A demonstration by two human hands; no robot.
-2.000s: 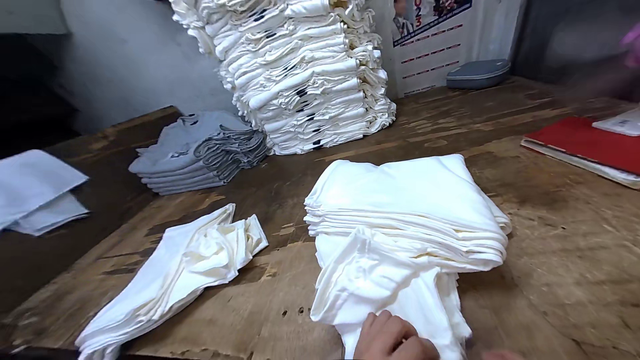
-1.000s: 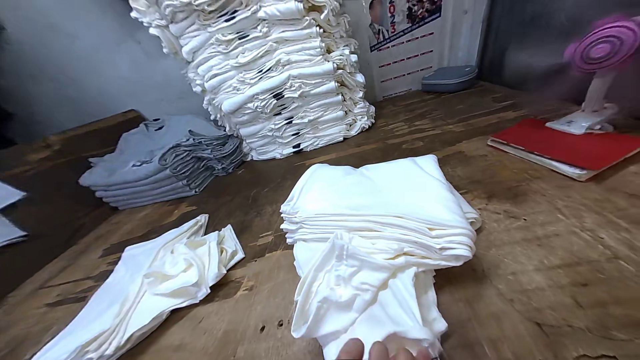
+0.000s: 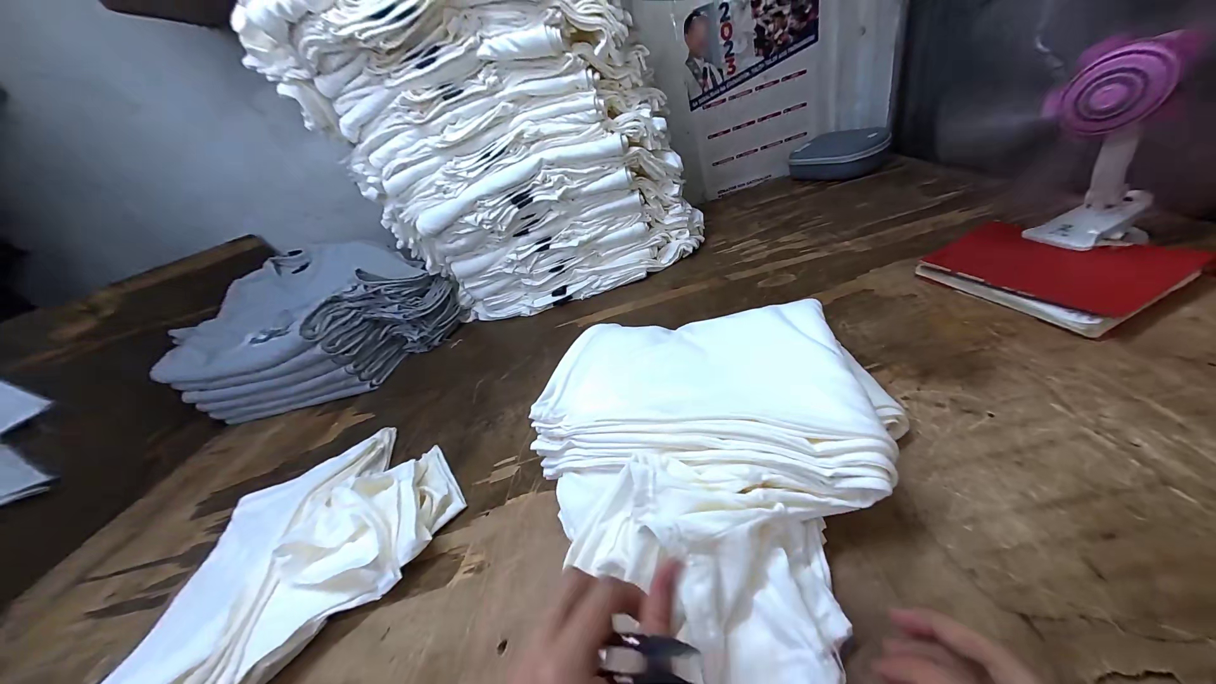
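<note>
My left hand (image 3: 603,622) is blurred at the bottom centre, over the near-left edge of a loose white garment (image 3: 760,589). A small dark tool (image 3: 651,657), too blurred to name, shows in its fingers. My right hand (image 3: 940,651) is at the bottom edge, to the right of that garment, its fingers apart and nothing visible in them. The loose garment lies against the near side of a stack of folded white garments (image 3: 712,380), partly overlapping it. Left of my hands lie more white garments (image 3: 323,551), folded lengthwise with a crumpled part on top.
Behind stand a tall leaning pile of white garments (image 3: 532,161) and a lower stack of grey shirts (image 3: 285,332). A grey case (image 3: 841,154) sits by a wall calendar (image 3: 750,104). At right, a pink-and-white fan (image 3: 1107,142) stands on a red folder (image 3: 1064,271). The wooden table (image 3: 1064,475) is worn.
One second ago only the fingertips of one hand showed at the loose garment's near edge. Now both hands are in view, and the dark tool has appeared.
</note>
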